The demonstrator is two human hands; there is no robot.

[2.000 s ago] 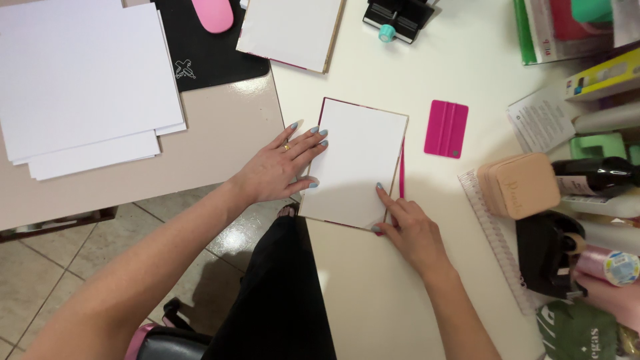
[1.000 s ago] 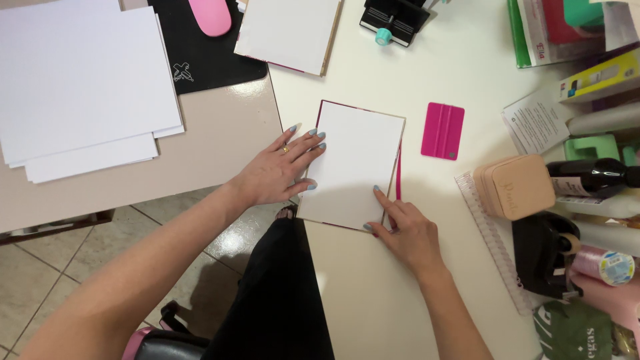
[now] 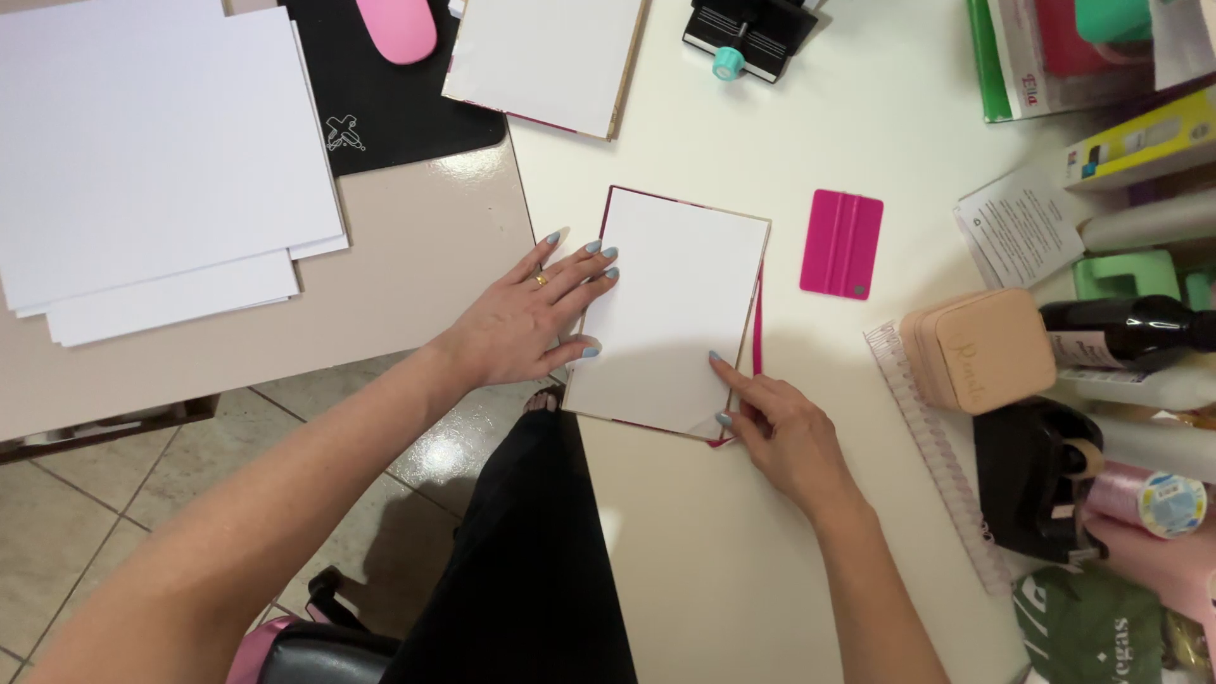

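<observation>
A book cover or board lined with white paper (image 3: 674, 304) lies on the white table, with a thin patterned border around its edges. My left hand (image 3: 541, 313) rests on its left edge, fingers apart and flat. My right hand (image 3: 779, 423) touches the lower right corner with index finger and thumb, the other fingers curled. A magenta ribbon (image 3: 757, 328) sticks out along the right edge. To the right lies a magenta plastic squeegee card (image 3: 842, 244). A similar white-lined book piece (image 3: 546, 62) lies above, partly over the black mouse pad.
White paper sheets (image 3: 161, 161) are stacked at left beside a black mouse pad (image 3: 418, 114) with a pink mouse (image 3: 399, 27). A black clamp-like device (image 3: 746, 33) stands at the top. Along the right are a ruler (image 3: 936, 456), a peach case (image 3: 993, 350), a black tape dispenser (image 3: 1035, 480) and a dark bottle (image 3: 1126, 331).
</observation>
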